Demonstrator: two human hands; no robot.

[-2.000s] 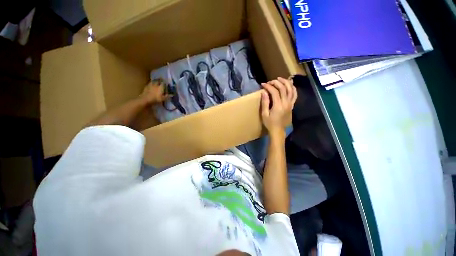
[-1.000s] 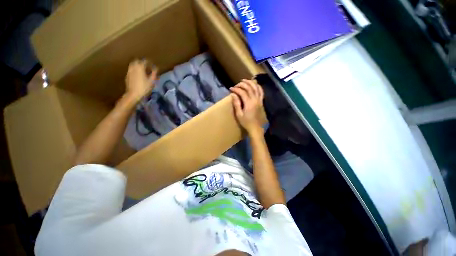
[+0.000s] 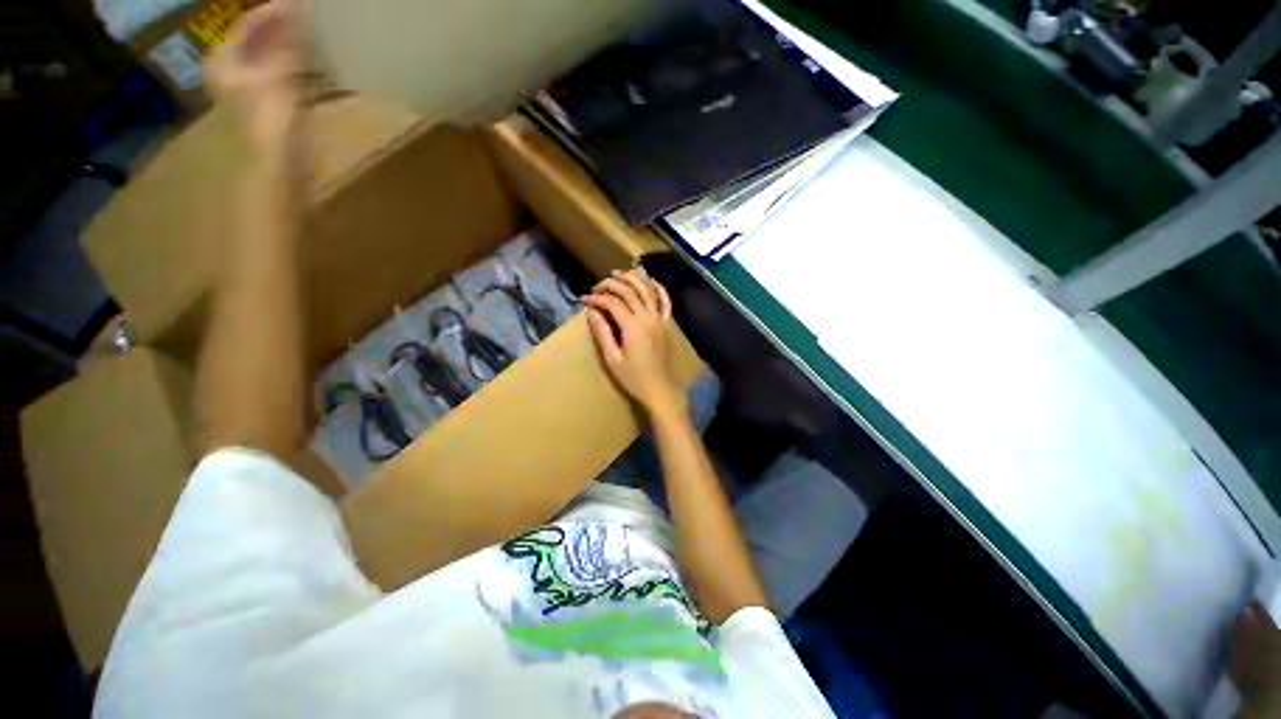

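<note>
My left hand (image 3: 260, 63), blurred at the top left, is raised above the carton (image 3: 478, 464) and holds a blurred pale flat sheet (image 3: 478, 49) by its left end. My right hand (image 3: 635, 330) rests with fingers over the top edge of the carton's near flap, near its right corner. Inside the carton lies a row of grey-white bagged units (image 3: 464, 330) with looped black cords (image 3: 485, 344) on top. A glossy black printed sheet (image 3: 717, 106) tops the stack on the line's edge, partly covered by the raised sheet.
The green-edged line with its white surface (image 3: 969, 365) runs down the right side. A metal post (image 3: 1180, 232) crosses it at the right. Part of another person's hand (image 3: 1253, 653) shows at the right edge. Small items (image 3: 1124, 56) lie at the top right.
My left hand has risen out of the carton and now holds the pale sheet. The blue-purple sheet no longer shows on the stack; the black one does. My right hand has stayed on the flap.
</note>
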